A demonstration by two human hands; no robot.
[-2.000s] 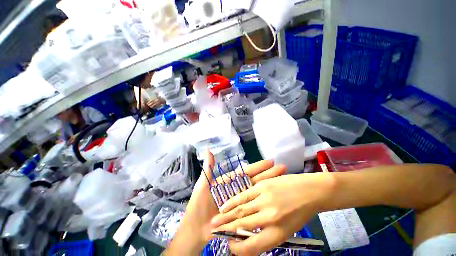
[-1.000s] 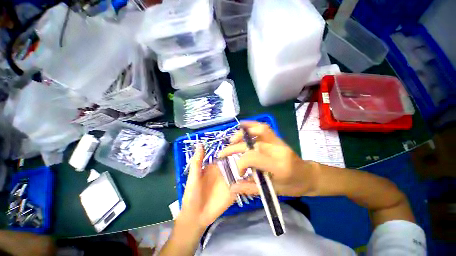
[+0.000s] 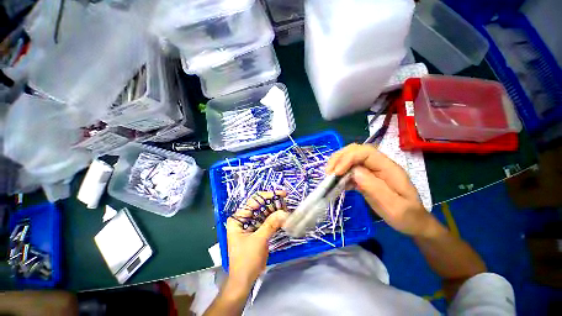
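Note:
A blue tray (image 3: pixel 215 203) heaped with slim silver rods (image 3: pixel 296 166) lies in front of me. My left hand (image 3: pixel 249 237) is closed around several metal shafts (image 3: pixel 262 213) over the tray's front left part, with their ends showing above the fingers. My right hand (image 3: pixel 382 185) grips a pen-like tool (image 3: pixel 311 207) over the tray's right part. The tool is motion-blurred, and its lower end is close to my left hand. I cannot tell if it touches the shafts.
A clear box of rods (image 3: pixel 249 120) stands behind the tray. A clear box of white pieces (image 3: pixel 157 179) and a scale (image 3: pixel 123 244) are left. A tall white container (image 3: pixel 354 55) stands behind. A printed sheet (image 3: pixel 410 170) and a red tray (image 3: pixel 453 145) are right.
The camera first tilted down to the bench. My left hand went from open palm to closed around the shafts. My right hand moved right, and its tool now points down-left.

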